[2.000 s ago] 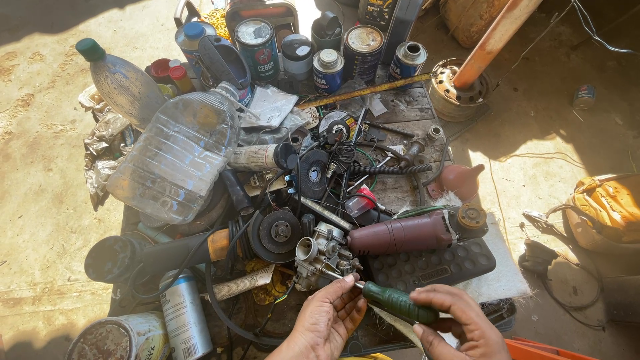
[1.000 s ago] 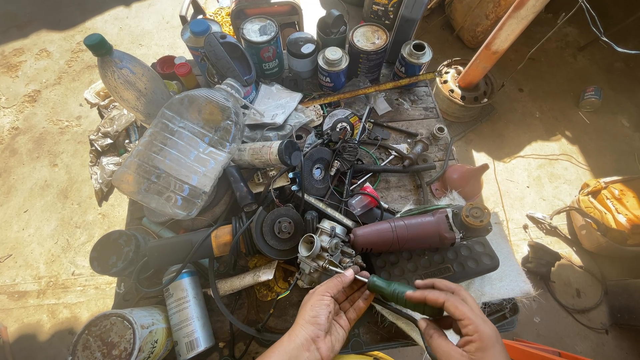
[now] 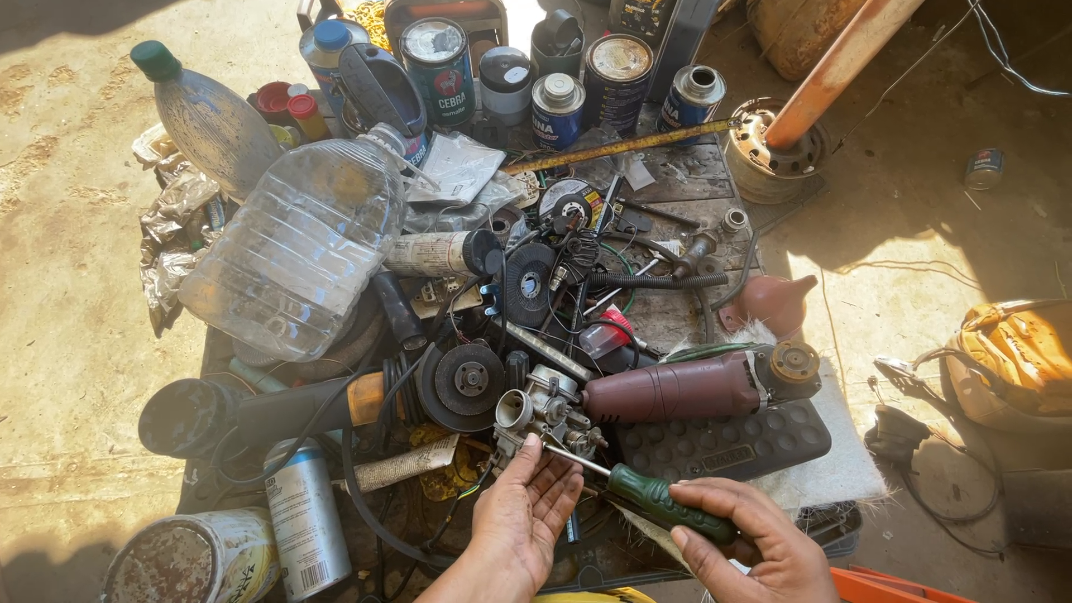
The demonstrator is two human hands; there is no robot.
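A metal carburetor rests near the front middle of the cluttered wooden table. My right hand grips the green handle of a screwdriver, whose shaft points left with its tip at the carburetor's lower side. My left hand is palm up below the carburetor, its thumb by the carburetor body and the screwdriver tip; whether it bears the carburetor's weight I cannot tell. Just behind lies a maroon angle grinder on a black plastic case. A second grinder, black and orange, lies to the left.
An empty clear plastic jug, a green-capped bottle and a spray can stand or lie at left. Paint cans line the back. A flap disc, cables and a yellow tape measure strip cover the middle.
The fingers of my right hand have shifted on the screwdriver handle. My left hand's fingers appear more spread beneath the carburetor. The screwdriver stays at the carburetor.
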